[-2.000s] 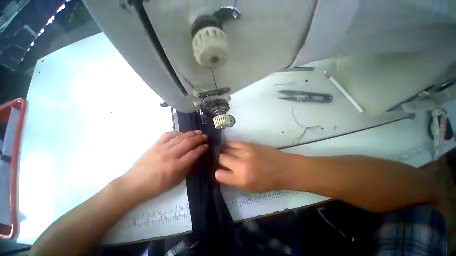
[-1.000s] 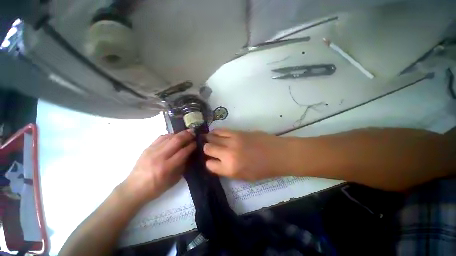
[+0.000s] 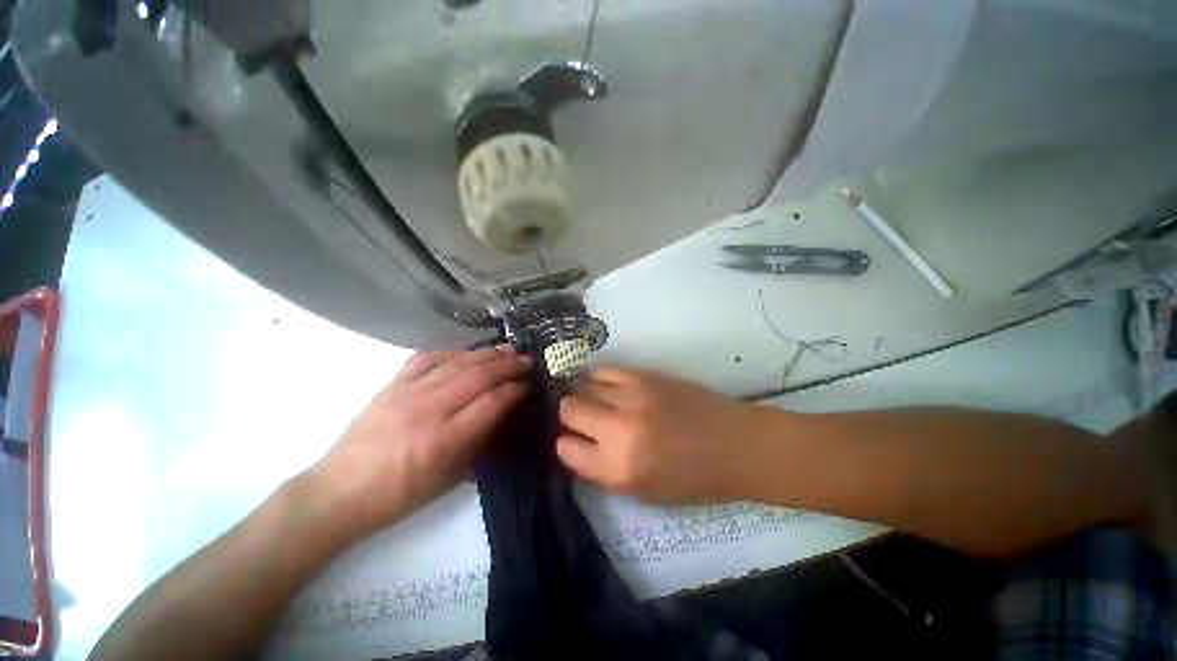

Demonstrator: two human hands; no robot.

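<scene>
A dark fabric strip (image 3: 523, 529) runs from under the presser foot area of the off-white sewing machine (image 3: 671, 116) down over the table's front edge. My left hand (image 3: 432, 420) lies on the strip's left side, fingertips just below the foot. My right hand (image 3: 633, 433) holds the strip's right edge with curled fingers, just below the small ribbed cream knob (image 3: 567, 356). The needle tip and the stitching point are hidden by metal parts and fingers. The larger tension dial (image 3: 514, 191) is above.
Grey thread snips (image 3: 793, 261), a white stick (image 3: 898, 243) and loose thread ends (image 3: 807, 353) lie right of the machine head. A printed ruler band (image 3: 387, 600) runs along the front edge. A red-rimmed basket (image 3: 43, 478) is at far left. A plaid sleeve (image 3: 1084, 600) shows lower right.
The camera view has shifted and swung back, so the machine head sits differently in the picture. Both hands remain at the strip below the foot, with little visible change in their grip.
</scene>
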